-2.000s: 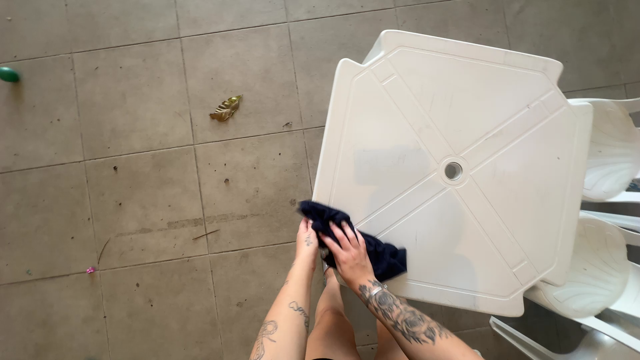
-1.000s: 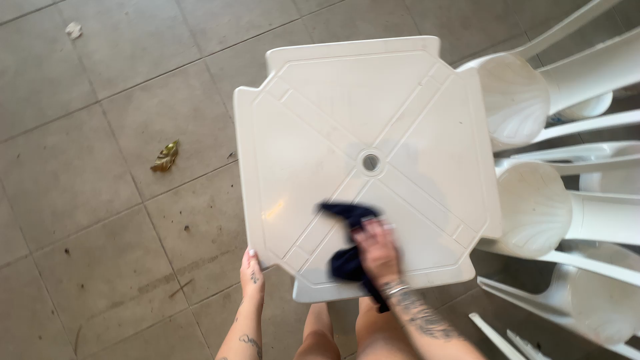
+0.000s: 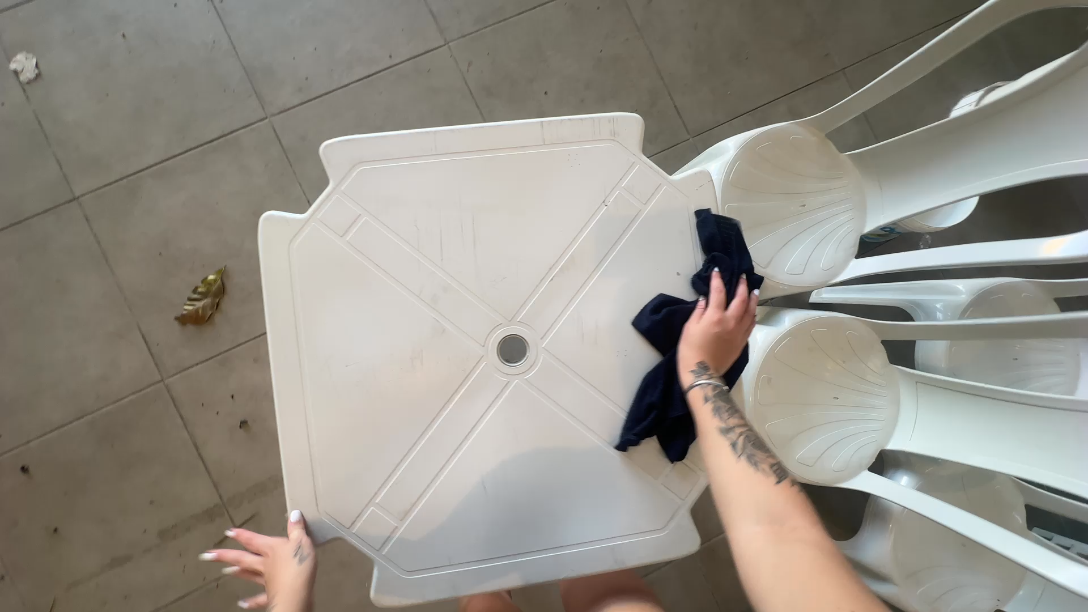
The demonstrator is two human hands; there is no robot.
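Observation:
A white plastic table with a round centre hole fills the middle of the view. My right hand presses a dark navy cloth against the tabletop along its right edge, fingers bent over the bunched fabric. The cloth lies crumpled, one end up by the rim and the other trailing toward the lower right corner. At the lower left corner of the table is my left hand, its fingers spread and the thumb at the rim, with nothing held in it.
White plastic chairs stand against the table's right side, one with its seat near the upper right edge, another seat below it. More chairs lie beyond. A dry leaf rests on the grey floor tiles at left.
My right hand has moved with the cloth from the table's near side to its right edge. My left hand was on the cloth two seconds ago and is now at the lower left corner.

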